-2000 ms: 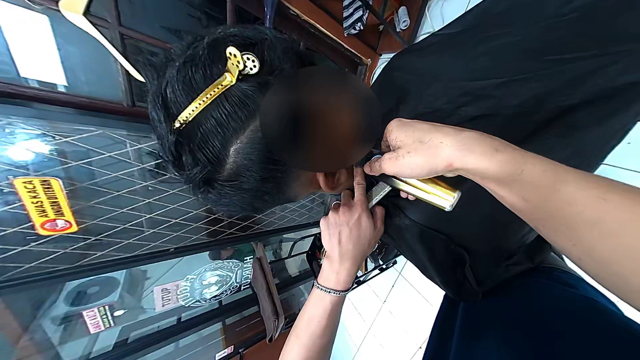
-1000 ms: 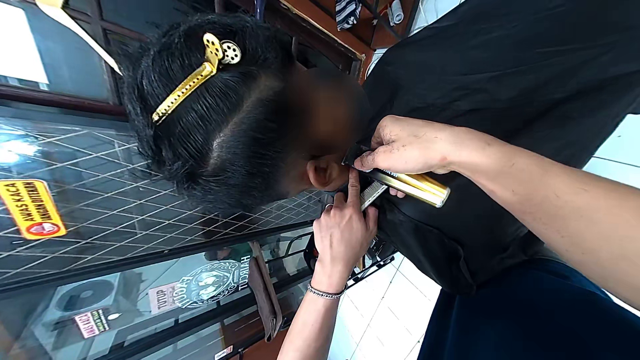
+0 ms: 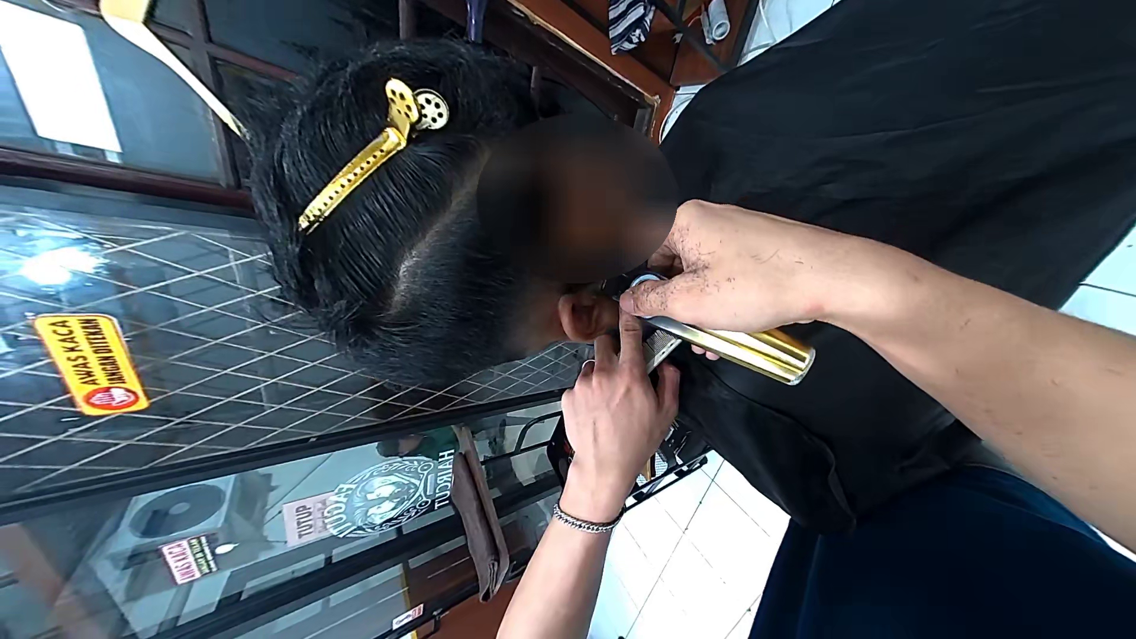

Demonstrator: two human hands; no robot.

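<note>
My right hand is closed around a gold hair trimmer, its head end close below the ear of a seated person. Hair bits stick to its skin. My left hand wears a chain bracelet and holds a metallic-looking comb by the neck, with one finger extended near the ear. The comb lies beside the trimmer body; the trimmer's blade is hidden. A gold sectioning clip sits in the person's dark hair. A black cape covers the body.
Glass panels with a diamond lattice and a warning sticker stand beside the head. A brown cloth hangs over a rail below. A dark wire rack is behind my left hand, over white floor tiles.
</note>
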